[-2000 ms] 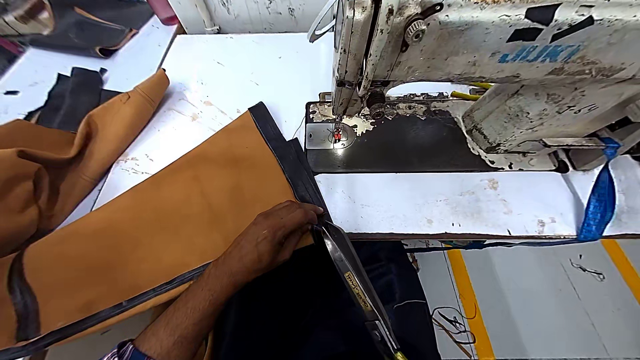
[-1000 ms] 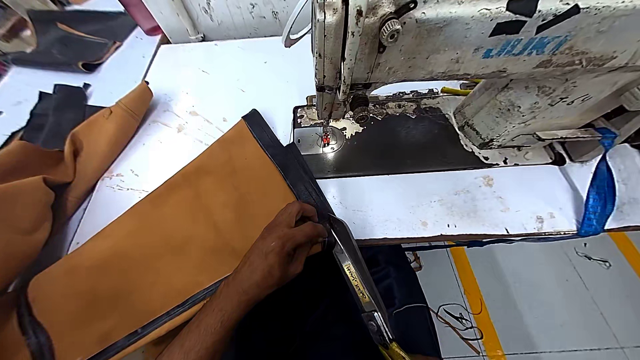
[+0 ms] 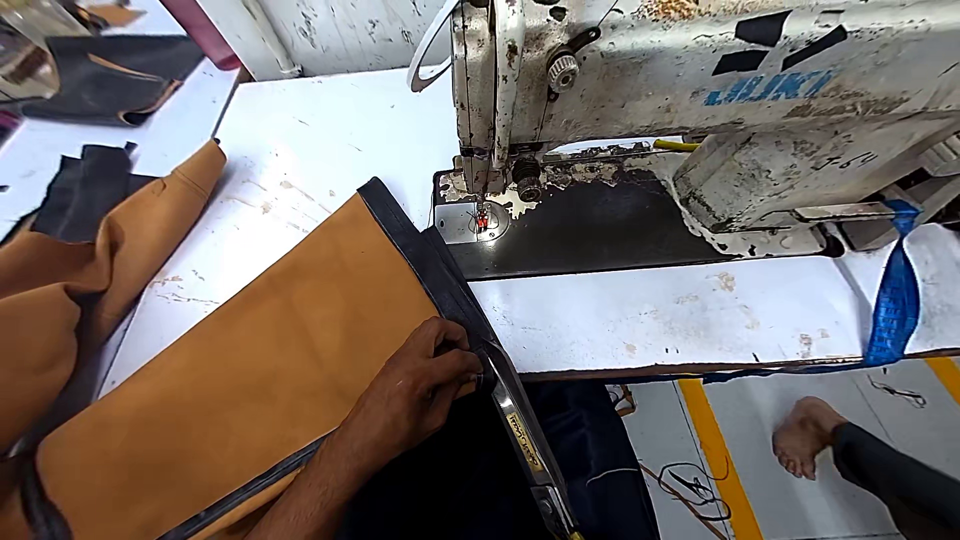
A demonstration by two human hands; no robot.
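Observation:
A tan leather piece (image 3: 300,322) with a black bound edge (image 3: 420,259) lies aslant over the white table's front edge. My left hand (image 3: 412,382) pinches the end of that black edge beside the scissor blades. Long metal scissors (image 3: 521,427), bearing writing on a yellow label, point up and left with their tips at the black edge. Their handles run off the bottom of the view, and my right hand is not seen. Behind the leather stands a worn Juki sewing machine (image 3: 645,82), its presser foot (image 3: 482,217) beyond the black edge's upper part.
More tan leather (image 3: 150,232) and black pieces (image 3: 82,187) lie at left. The white table's front edge (image 3: 675,367) runs below the machine. A blue strip (image 3: 895,300) hangs at right. A person's bare foot (image 3: 806,439) and loose threads (image 3: 694,487) are on the floor.
A person's bare foot and dark trouser leg have come into view at the lower right. My left hand stays at the black edge by the scissors.

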